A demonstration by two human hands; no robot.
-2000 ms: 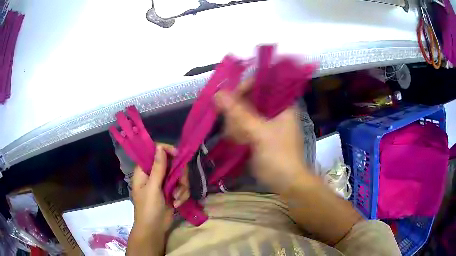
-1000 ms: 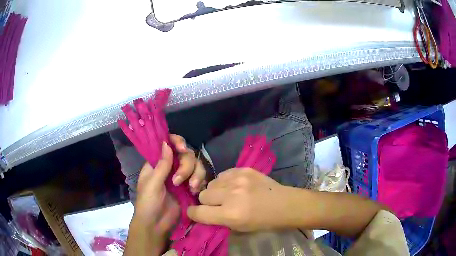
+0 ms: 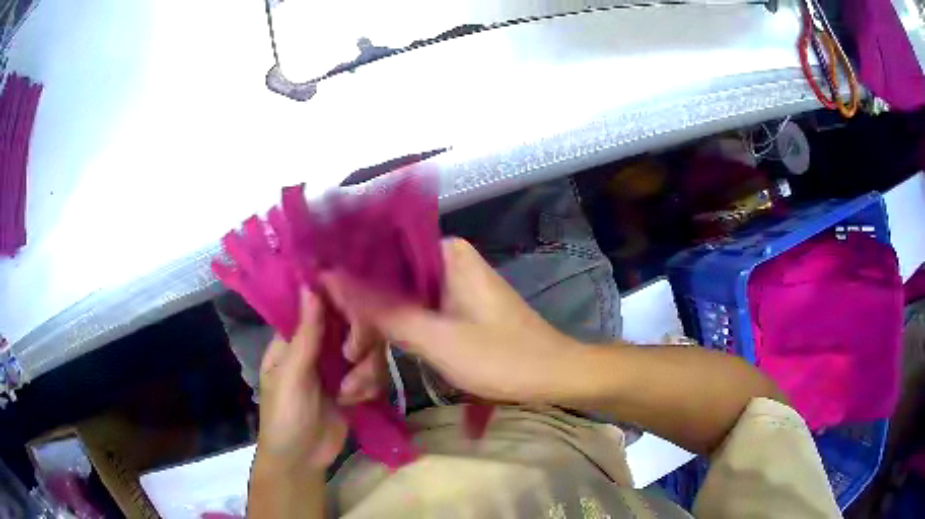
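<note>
My left hand (image 3: pixel 309 395) is closed around a bundle of magenta zippers (image 3: pixel 266 266) over my lap. Their tips fan out above the fist and a folded end hangs below it. My right hand (image 3: pixel 446 324) is blurred and grips another fanned bunch of magenta zippers (image 3: pixel 390 228), held up against the left bundle near the table's front edge. Where the two bunches meet is blurred, so I cannot tell whether they touch.
The white sewing table (image 3: pixel 162 132) bends across the top. Magenta strips (image 3: pixel 17 162) lie at its far left. Orange-handled scissors (image 3: pixel 830 71) lie at its right edge beside magenta cloth (image 3: pixel 884 46). A blue basket (image 3: pixel 710 304) holding magenta pieces (image 3: pixel 827 329) stands at the right.
My right hand has risen from low over the lap, bringing its zippers up beside the left bundle. My left hand still holds its bundle. The view has shifted slightly.
</note>
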